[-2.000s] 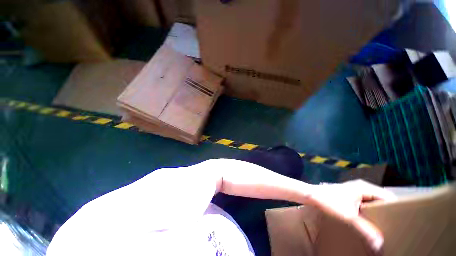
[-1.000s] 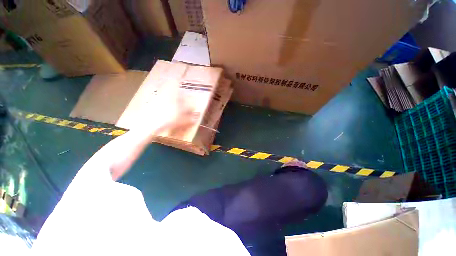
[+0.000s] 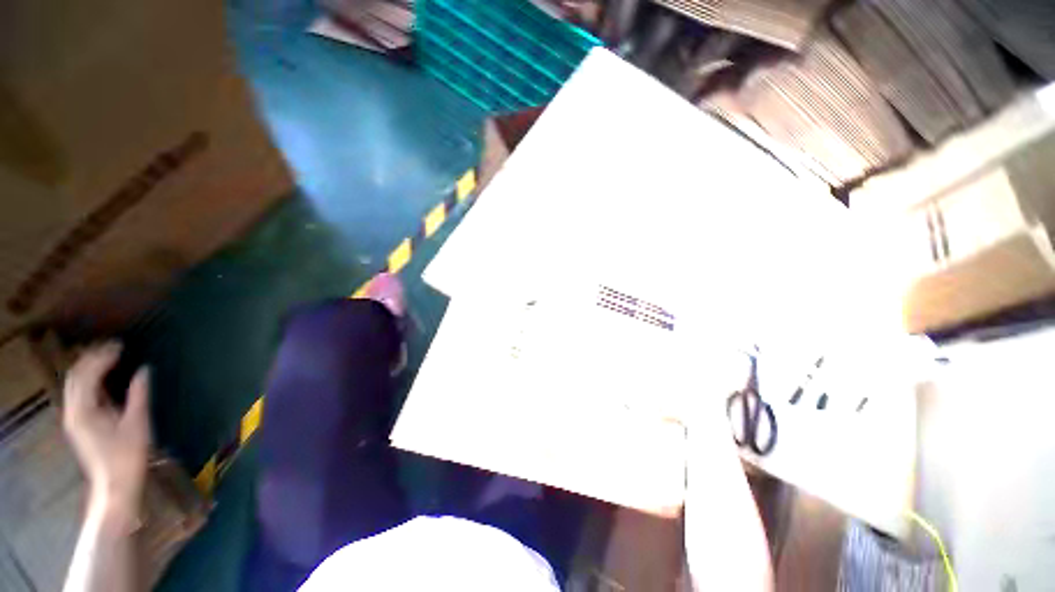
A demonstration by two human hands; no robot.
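Note:
A flat carton (image 3: 521,405), washed out by glare, lies in front of me over the near edge of the white table (image 3: 625,150). Dark bars show on its upper part. My right hand (image 3: 703,426) is at the carton's right side; glare hides its fingers and whether it holds anything. My left hand (image 3: 110,422) is at the far left with thumb and fingers apart, empty, over the stack of flat cartons (image 3: 174,509) on the floor.
Black-handled scissors (image 3: 752,419) and small dark pieces (image 3: 808,387) lie right of the carton. A large carton (image 3: 127,150) stands upper left. Beyond the table are a green crate (image 3: 498,52) and carton stacks (image 3: 827,104). A small carton (image 3: 978,249) is at right. A yellow strap (image 3: 935,549) hangs lower right.
The view has swung right, bringing the table, scissors and right hand into view. My left hand, blurred over the floor stack before, now shows with fingers spread at that stack's edge.

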